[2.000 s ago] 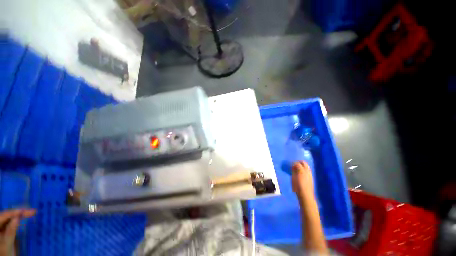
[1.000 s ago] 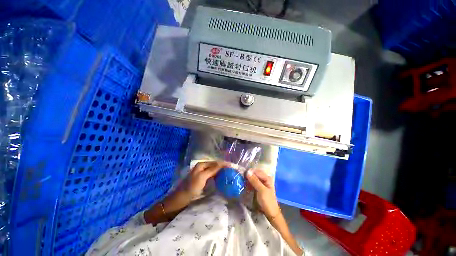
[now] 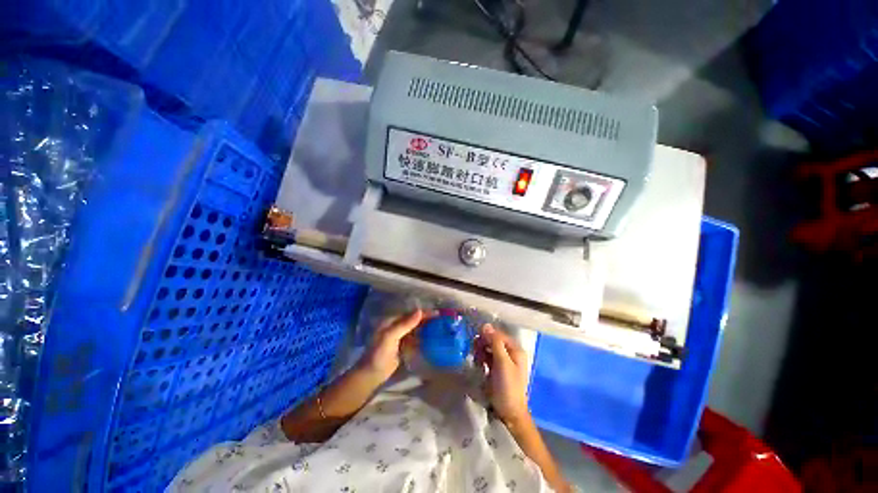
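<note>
A blue round item (image 3: 446, 340) in a clear plastic bag is between my two hands, just below the front edge of the heat sealer (image 3: 510, 144). My left hand (image 3: 388, 349) holds the bag at its left side. My right hand (image 3: 504, 370) holds it at its right side. The bag's upper part reaches the sealing jaws (image 3: 462, 289); whether its edge lies between them cannot be told. The sealer's red switch (image 3: 522, 182) is lit.
A shallow blue tray (image 3: 616, 395) is to the right of the sealer, with a red stool (image 3: 741, 462) below it. A perforated blue crate (image 3: 207, 318) stands close at left. Beyond it, a blue crate (image 3: 91, 289) holds glossy clear bags (image 3: 43, 144).
My right hand has come from the tray to the bag, and my left hand has joined it. Since the last earlier frame, the bagged item has moved closer to the sealer's front edge.
</note>
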